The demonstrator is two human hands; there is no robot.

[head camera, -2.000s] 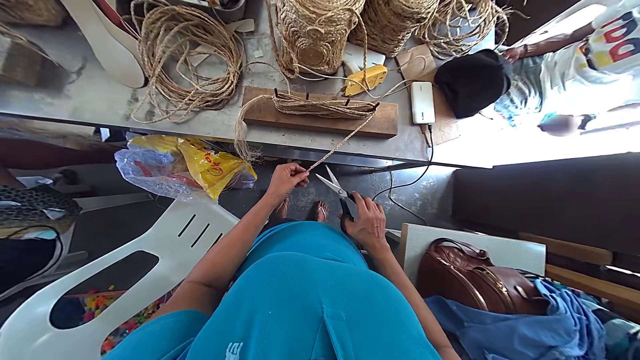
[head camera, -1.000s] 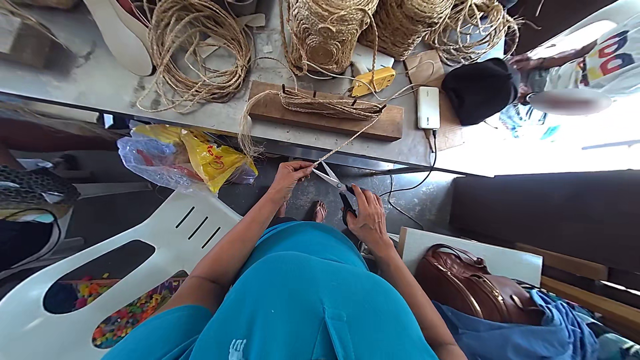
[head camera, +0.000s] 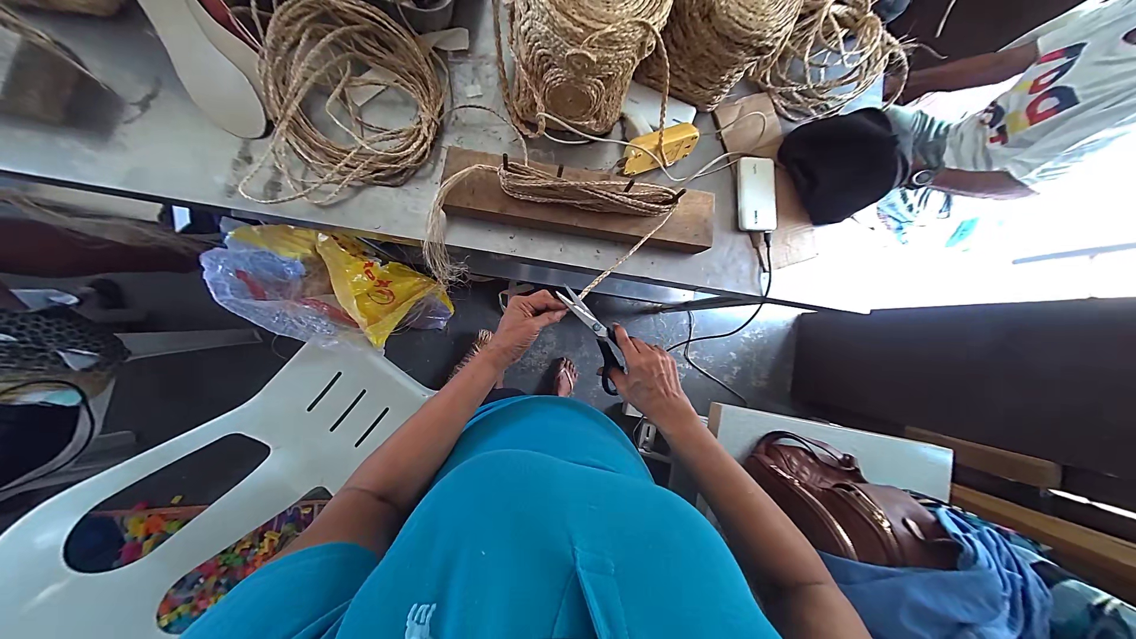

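My left hand (head camera: 527, 325) pinches the end of a braided fiber cord (head camera: 626, 257) in front of the table edge. The cord runs up to a wooden block (head camera: 577, 215) with several dark pegs, and more cord is wound around the pegs. My right hand (head camera: 650, 373) holds black-handled scissors (head camera: 586, 312) by the handles. Their blades are parted and lie at the cord, close by my left fingertips. Loose frayed fibers (head camera: 437, 235) hang from the block's left end over the table edge.
On the metal table (head camera: 204, 164) lie a coil of cord (head camera: 355, 98), woven baskets (head camera: 590, 62), a yellow tool (head camera: 661, 148), a white power bank (head camera: 756, 195) and a black cap (head camera: 843, 164). A white plastic chair (head camera: 293, 426), plastic bags (head camera: 355, 275) and a brown leather bag (head camera: 839, 506) are nearby. Another person's arm (head camera: 972, 75) is at the right.
The scissors have moved from the right of my left fingertips to the cord beside them. My left hand keeps its pinch on the cord.
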